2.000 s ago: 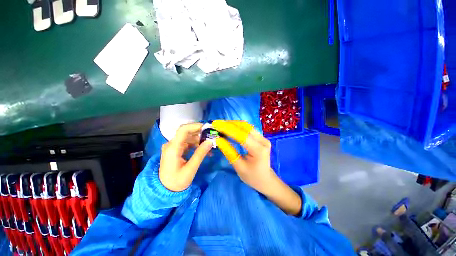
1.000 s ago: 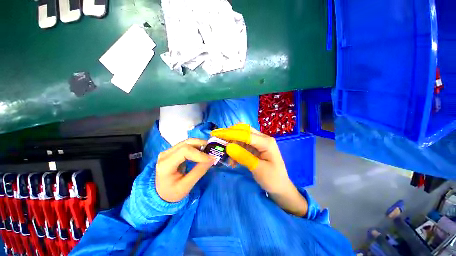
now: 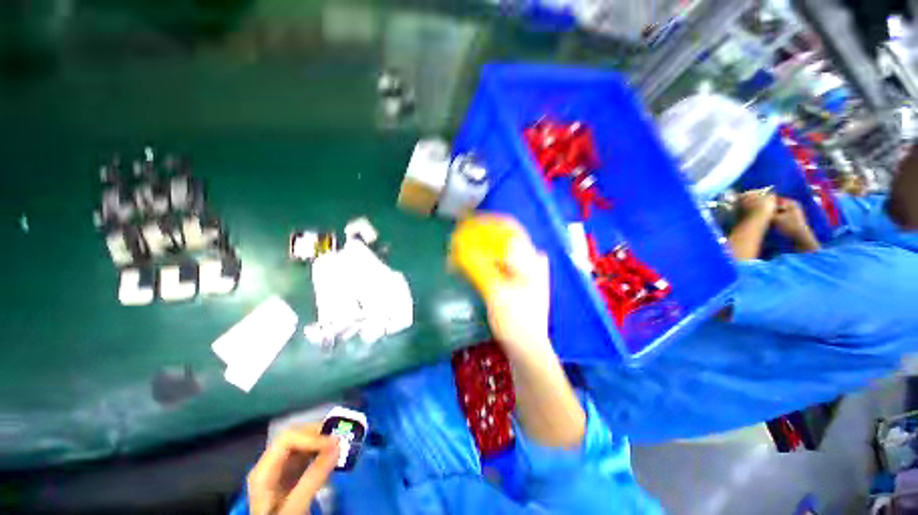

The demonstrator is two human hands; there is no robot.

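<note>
My left hand (image 3: 292, 468) is low in the view and holds a small watch (image 3: 345, 439) with a silver rim, a dark face and a green and white mark between thumb and fingers. My right hand (image 3: 513, 292), with yellow finger cots, is raised over the bench edge beside the blue bin. It is blurred, and whether it holds anything cannot be told. Two small whitish bottles (image 3: 465, 185) stand just beyond its fingers, one with yellowish contents.
The large blue bin (image 3: 659, 347) at right holds red clamps (image 3: 626, 285). Display modules (image 3: 178, 282) lie in rows on the green bench. A wiping cloth (image 3: 362, 297), white paper (image 3: 256, 342) and dark scrap (image 3: 176, 385) lie nearer. A neighbouring person's hands (image 3: 767, 216) show at right.
The view has swung up and right. My right hand has left the watch and reached outward to the bottles and blue bin. My left hand still holds the watch, now lower left in view.
</note>
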